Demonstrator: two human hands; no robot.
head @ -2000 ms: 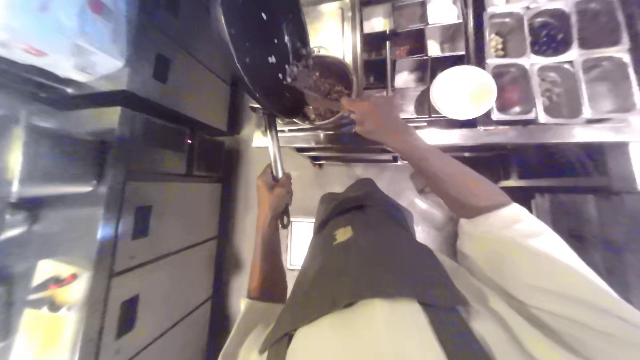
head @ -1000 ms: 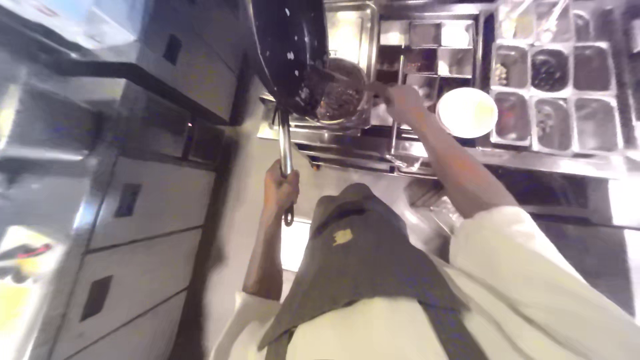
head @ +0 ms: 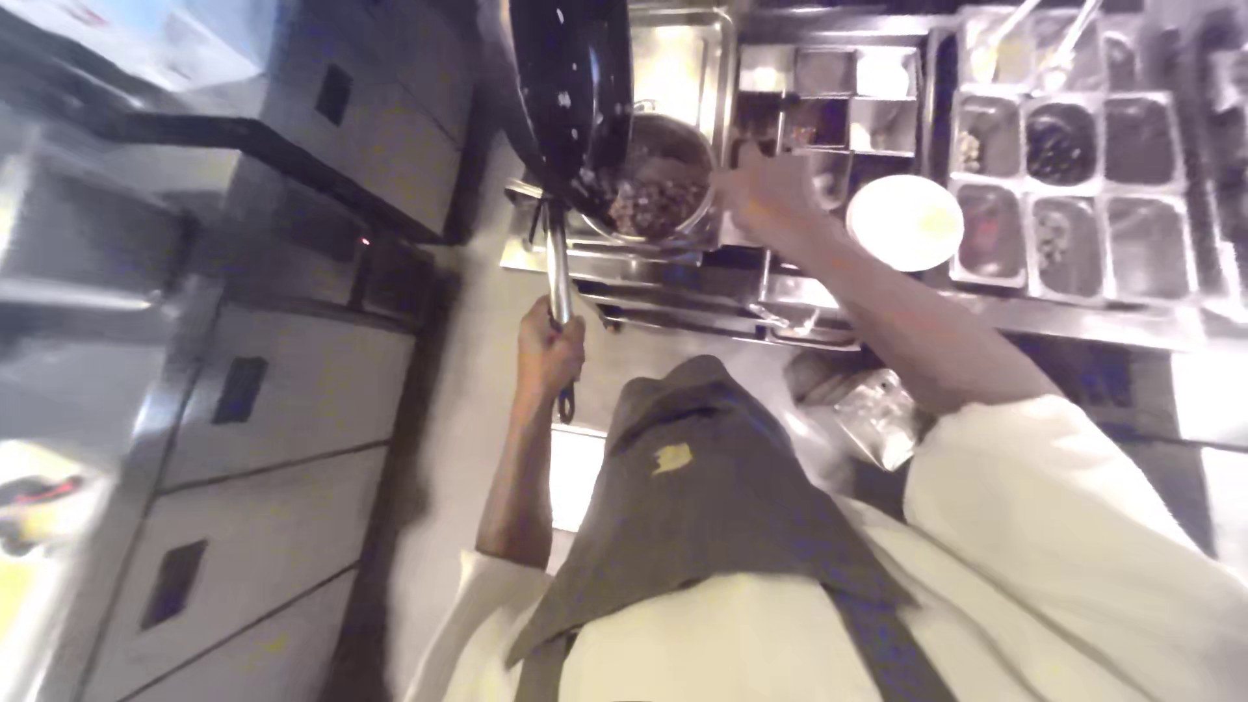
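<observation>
My left hand (head: 551, 348) is closed around the metal handle of a dark frying pan (head: 575, 88), which is steeply tilted, its lower edge at a round metal bowl (head: 704, 210). White bits cling to the pan's inside. Brown chopped food (head: 655, 207) lies in the bowl. My right hand (head: 765, 195) is beside the bowl's right rim with its fingers curled; it seems to grip a utensil reaching over the food, but blur hides the details. A round white container (head: 905, 222) stands just right of my right wrist.
Behind the bowl is a rectangular metal tray (head: 726, 58). Divided ingredient bins (head: 916, 122) stand behind my right hand, and more metal inserts (head: 1102, 190) with food are at the right. Drawer cabinets (head: 292, 390) line the left. A shiny clear package (head: 882, 419) is near my right elbow.
My right hand has moved from over the food to the bowl's right side. My left hand still holds the tilted pan by its handle. The view has shifted left.
</observation>
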